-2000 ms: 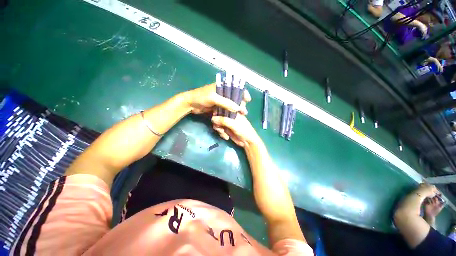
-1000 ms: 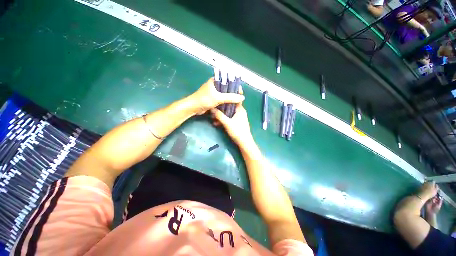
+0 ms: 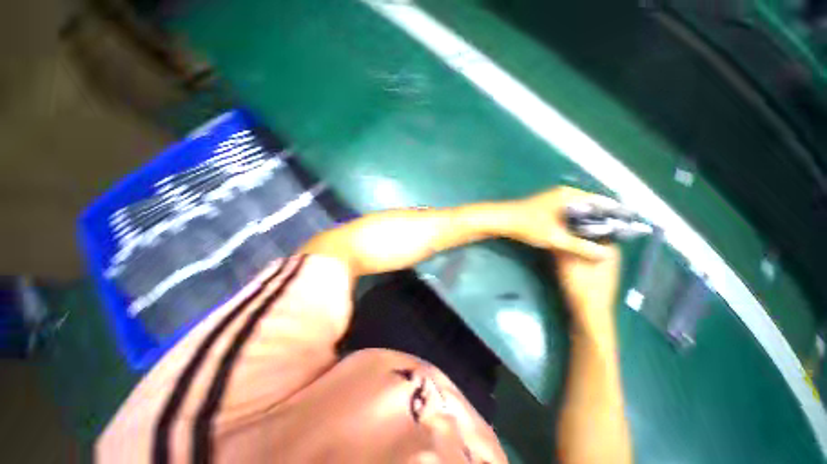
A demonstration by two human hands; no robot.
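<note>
A bunch of slim dark units [image 3: 594,222] with pale ends is held over the green bench near the white strip; the frame is blurred. My left hand [image 3: 555,216] is closed around the bunch. My right hand [image 3: 589,258] is just below it, close to or touching the bunch; its fingers are mostly hidden and blurred. One set-aside unit [image 3: 645,267] lies on the bench to the right, and a few more units [image 3: 689,310] lie together beyond it.
A blue crate [image 3: 107,288] with rows of dark, white-ended sticks stands low at the left. A white strip [image 3: 535,113] divides bench and green belt. Blurred units [image 3: 685,175] lie on the belt. A small dark piece [image 3: 510,296] lies near the bench edge.
The view has swung left, bringing the whole crate into sight. The bunch has tilted from upright to nearly level, its pale ends now pointing right. The other worker at the right is out of view.
</note>
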